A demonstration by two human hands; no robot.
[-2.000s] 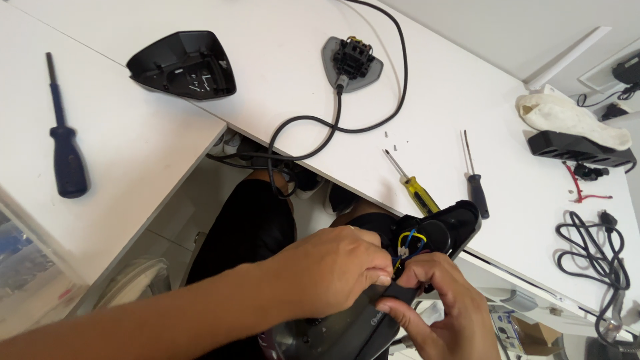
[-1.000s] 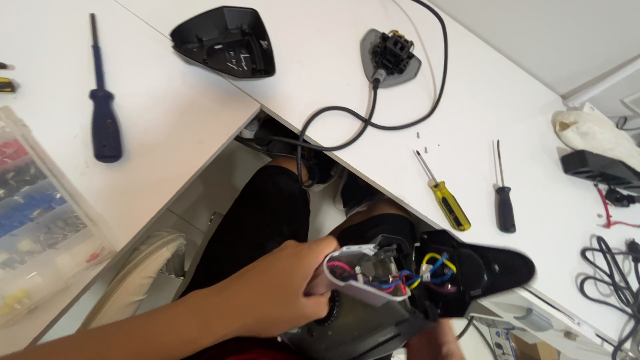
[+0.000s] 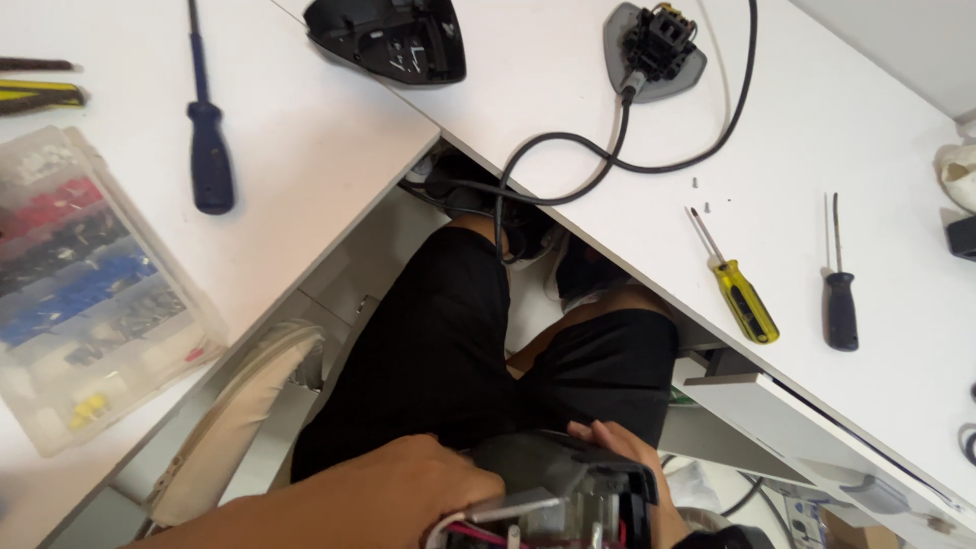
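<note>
On my lap, at the bottom edge, lies an opened black appliance housing [image 3: 560, 461] with pink and red wires and a clear part inside. My left hand [image 3: 427, 484] grips its left side. The fingers of my right hand [image 3: 621, 450] lie over its right edge; the rest of that hand is mostly hidden. A black plastic cover [image 3: 393, 46] lies at the back of the table. Right of it, a grey base with a black mechanism [image 3: 659, 53] is joined to a black cable [image 3: 579, 141]. The lower part of the housing is out of frame.
A dark blue screwdriver [image 3: 210, 160] and a compartment box of terminals [image 3: 156, 267] are on the left table. A yellow screwdriver [image 3: 747, 301], a dark-handled screwdriver [image 3: 841, 313] and small screws [image 3: 695, 183] lie on the right. An open drawer [image 3: 823, 438] juts out below.
The housing has moved down toward my body and is now partly out of frame. My right hand has come up over its right edge. The view has shifted left.
</note>
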